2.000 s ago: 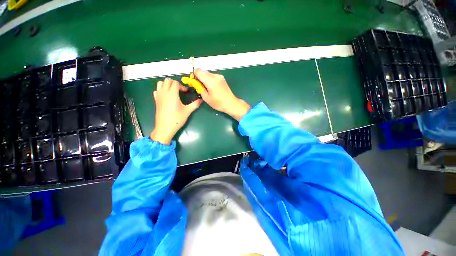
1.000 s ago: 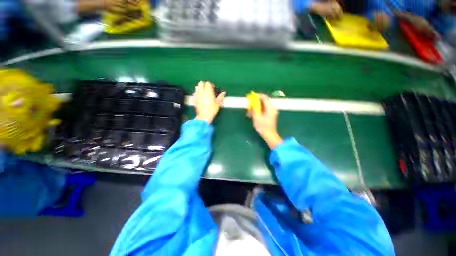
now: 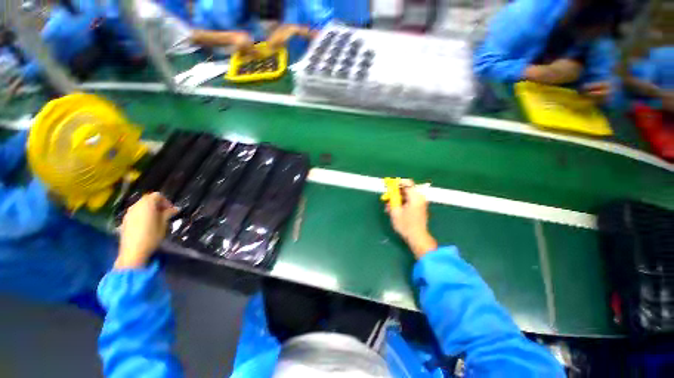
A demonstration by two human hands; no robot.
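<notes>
My left hand (image 3: 144, 227) is at the left end of the glossy black compartment tray (image 3: 236, 199), its fingers bent together at the tray's edge. Blur hides whether a part is between the fingertips. My right hand (image 3: 411, 218) is above the green bench beside the white strip (image 3: 510, 207). Yellow finger cots (image 3: 393, 192) cover its thumb and index fingertips. A thin pale stick (image 3: 423, 185) projects from these fingers, pointing right.
A yellow fan (image 3: 81, 148) stands at the left. A black tray stack (image 3: 643, 266) is at the right. Loose dark parts (image 3: 325, 158) lie on the green belt. Across it are a clear parts tray (image 3: 384, 70), yellow trays (image 3: 563, 109) and workers in blue (image 3: 521, 44).
My hands, together two seconds ago, are now far apart. My left hand has moved from the white strip to the left tray's far left end. The view has shifted, showing more of the far side.
</notes>
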